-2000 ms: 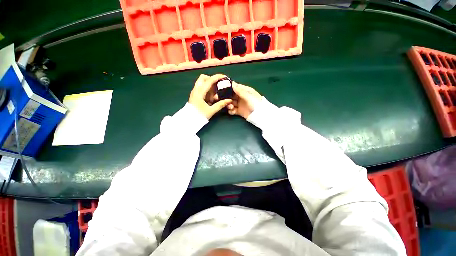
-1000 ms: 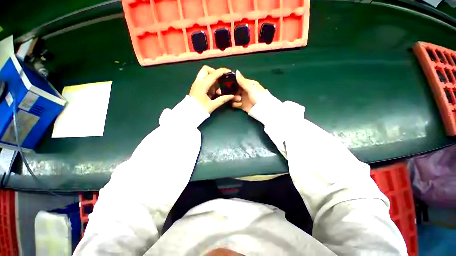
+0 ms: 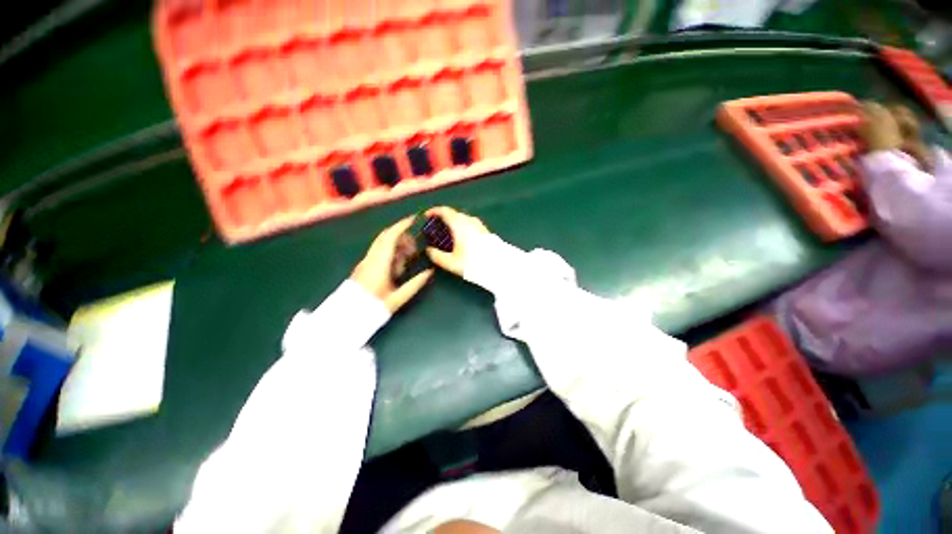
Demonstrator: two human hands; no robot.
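Note:
My left hand (image 3: 386, 273) and my right hand (image 3: 466, 242) are close together over the bench, just below the large tray. My right hand holds a smartwatch body (image 3: 438, 234), black with faint reddish marks. My left hand's fingers curl round a dark, glossy thing (image 3: 410, 265) that looks like a second device; blur hides its outline. The salmon-orange pocket tray (image 3: 367, 201) lies ahead, with several black devices in its near row and other pockets empty.
A pale sheet (image 3: 117, 357) and blue box (image 3: 40, 388) are at left. A smaller tray with dark devices (image 3: 778, 156) is at right, beside a person's hand and pink sleeve (image 3: 906, 188). A red tray (image 3: 781, 417) lies below the bench edge.
The view has swung right and blurred, showing more of both trays and the neighbour's sleeve. My hands have moved slightly apart; a dark thing now shows at my left fingers besides the device at my right.

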